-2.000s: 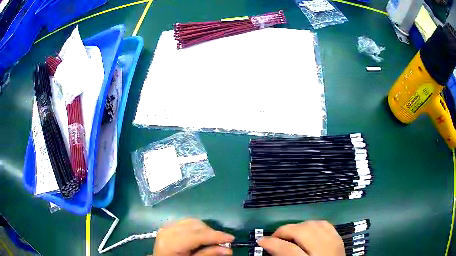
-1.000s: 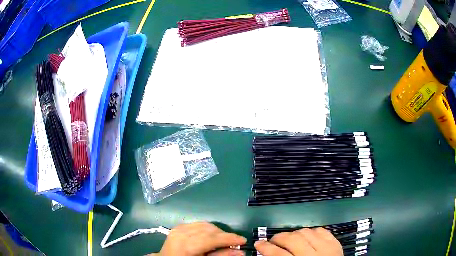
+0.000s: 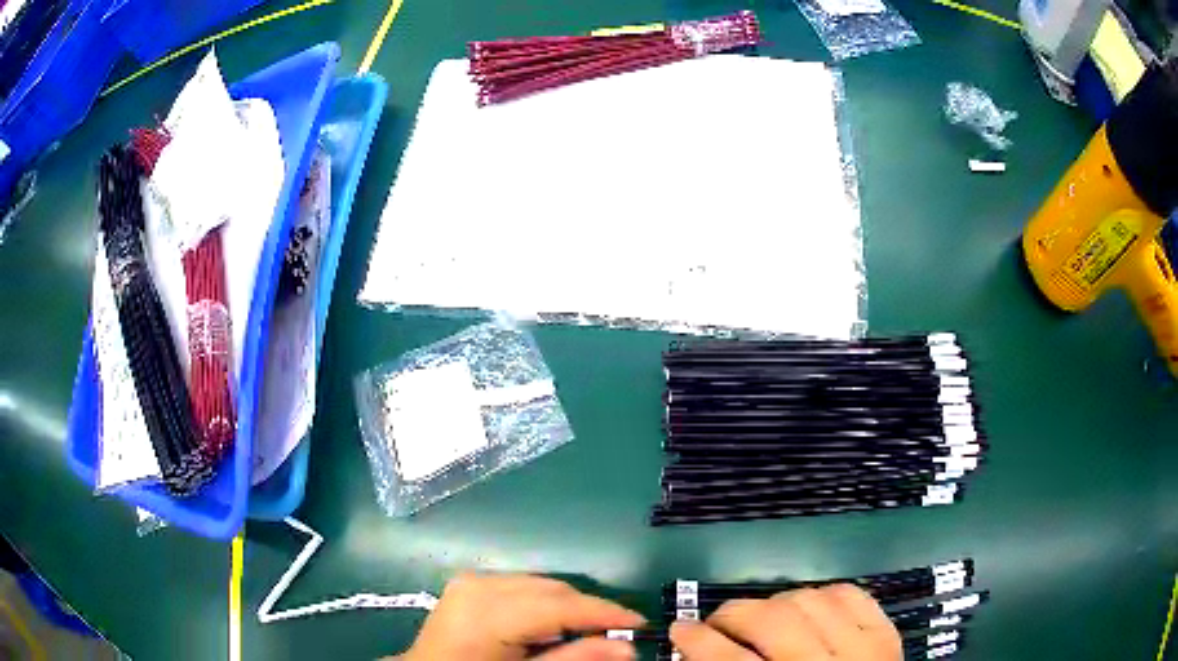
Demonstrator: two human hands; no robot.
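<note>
My left hand (image 3: pixel 523 620) is at the bottom edge, partly cut off, its fingertips pinching a small white marker sleeve (image 3: pixel 621 634). A white marker strip (image 3: pixel 349 603) trails from it to the left, bent. My right hand (image 3: pixel 788 625), also cut off below, has its fingertips on a black wire end beside another white marker (image 3: pixel 686 594). The lower row of black wires (image 3: pixel 904 585) lies partly under my right hand, with white markers at both ends. An upper pile of black wires (image 3: pixel 801 420) lies above, white at its right end only.
A large white sheet (image 3: pixel 620 194) carries dark red wires (image 3: pixel 607 54). A clear zip bag (image 3: pixel 452 420) lies left of the wires. Blue trays (image 3: pixel 240 471) with wire bundles stand at left. A yellow heat gun (image 3: pixel 1092 233) is at right, near a loose white piece (image 3: pixel 987 165) and crumpled film (image 3: pixel 978 114).
The view has shifted slightly, so the table things appear a little further right and up. My hands stay close together at the lower wires; the left fingertips appear slightly nearer the right hand.
</note>
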